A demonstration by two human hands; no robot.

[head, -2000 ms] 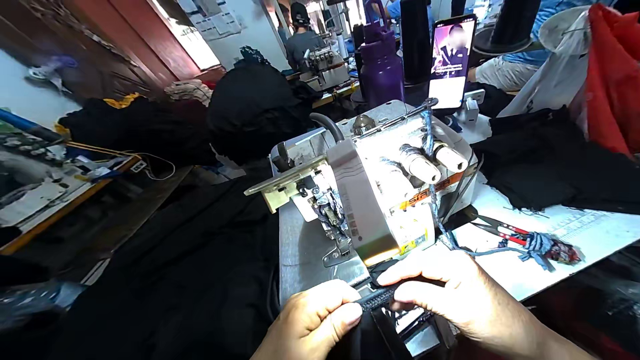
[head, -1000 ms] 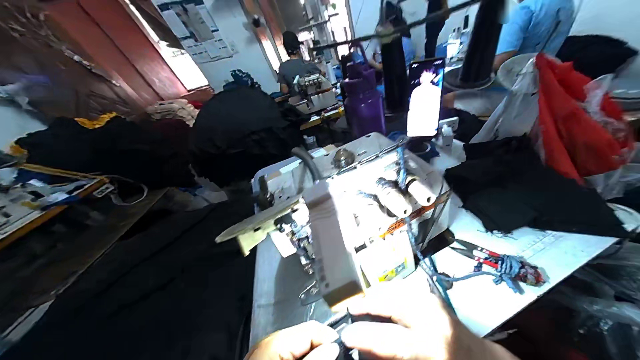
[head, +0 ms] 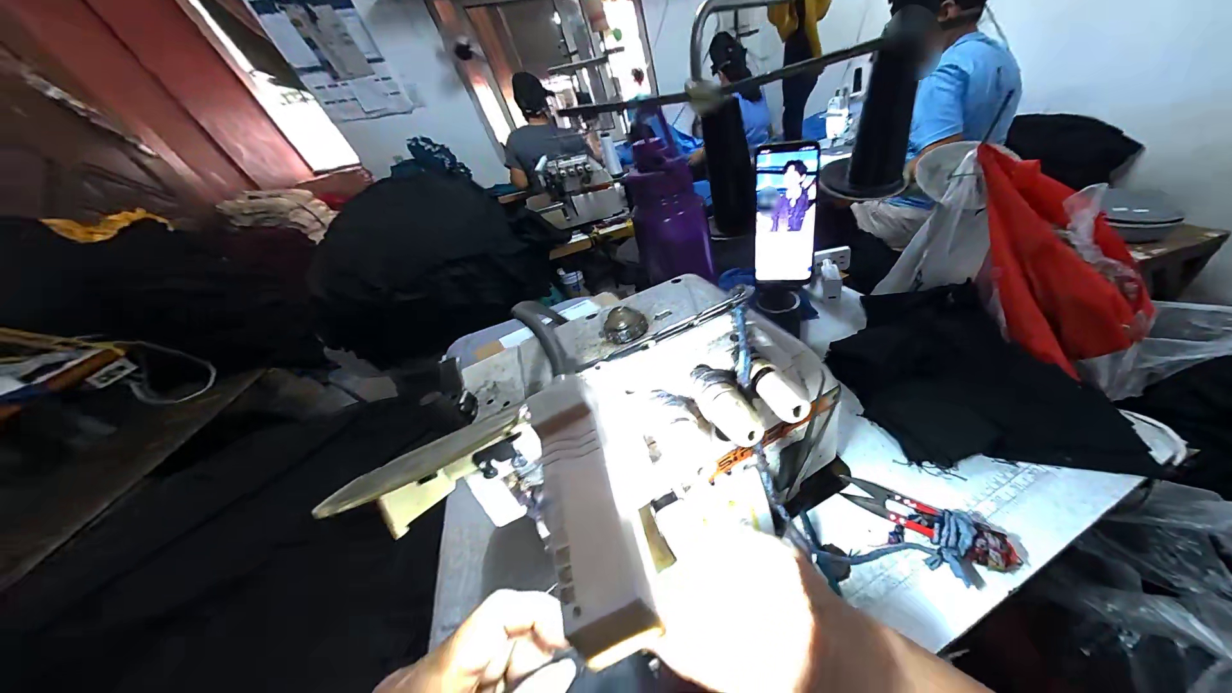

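Observation:
An overlock sewing machine (head: 597, 510) stands on a white table, strongly lit, with tension knobs (head: 727, 404) on its front. My left hand (head: 510, 640) is at the bottom, just left of the machine's front cover, its fingers bent around the edge of a dark cloth (head: 616, 674). My right hand (head: 741, 602) lies against the machine's lower front; glare washes it out and its fingertips are hidden. To the right, thread snips with red handles (head: 910, 512), wrapped in blue cloth strips, lie on the table. A blue cloth cord (head: 760, 472) hangs down the machine's front.
Black cloth (head: 972, 385) and a red bag (head: 1059, 250) lie at the right. A lit phone (head: 786, 212) and a purple bottle (head: 666, 212) stand behind the machine, near black thread cones (head: 881, 115). Black cloth (head: 241, 539) covers the left side. Several people sit or stand farther back.
The view has tilted and shifted. My hands, both in front of the machine on the cloth two seconds ago, are now apart, on either side of the machine's front cover.

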